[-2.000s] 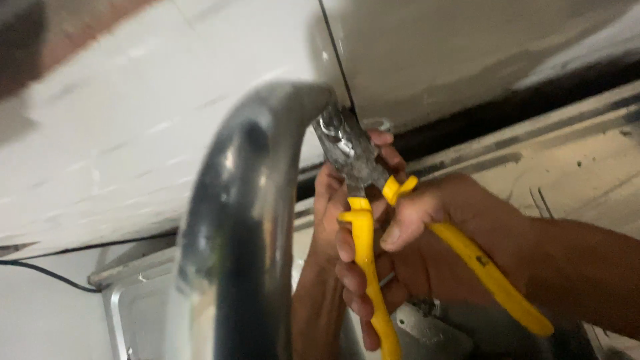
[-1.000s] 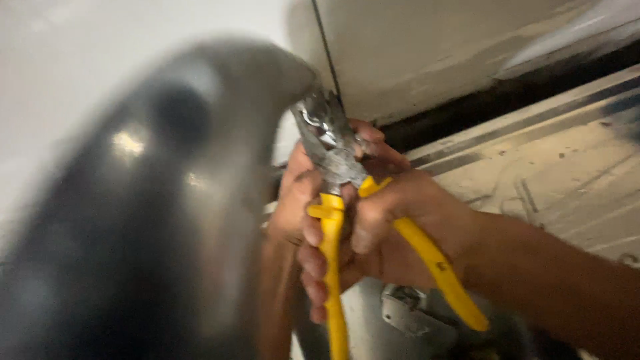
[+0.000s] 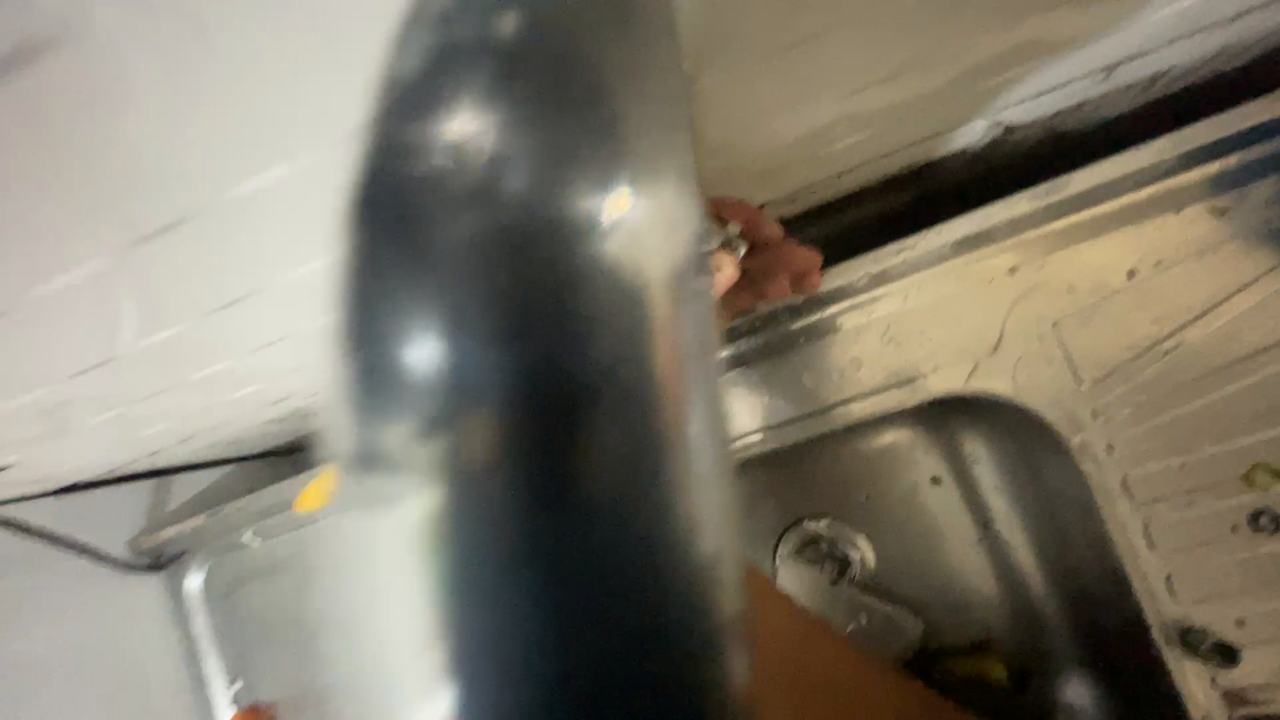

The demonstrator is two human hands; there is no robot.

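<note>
A large, blurred chrome spout (image 3: 540, 360) fills the middle of the view and hides much behind it. To its right, near the wall, the fingers of my left hand (image 3: 768, 262) curl around a small shiny metal part (image 3: 732, 240). A forearm, apparently my right, rises from the lower edge and passes behind the spout; the hand itself is hidden. Left of the spout a yellow tip (image 3: 316, 489) shows, apparently a grip of the pliers, whose jaws are out of sight.
Below the spout lies a stainless steel sink basin (image 3: 890, 460) with a drain (image 3: 825, 552) and a metal piece beside it. A ribbed, dirty drainboard (image 3: 1180, 370) is at the right. White wall tiles (image 3: 180, 230) stand behind, and a dark cable (image 3: 150, 475) runs at the left.
The yellow-handled pliers have come away from the spout's end, where both hands held them; only a yellow tip shows at the left now. The view has shifted, uncovering more of the sink.
</note>
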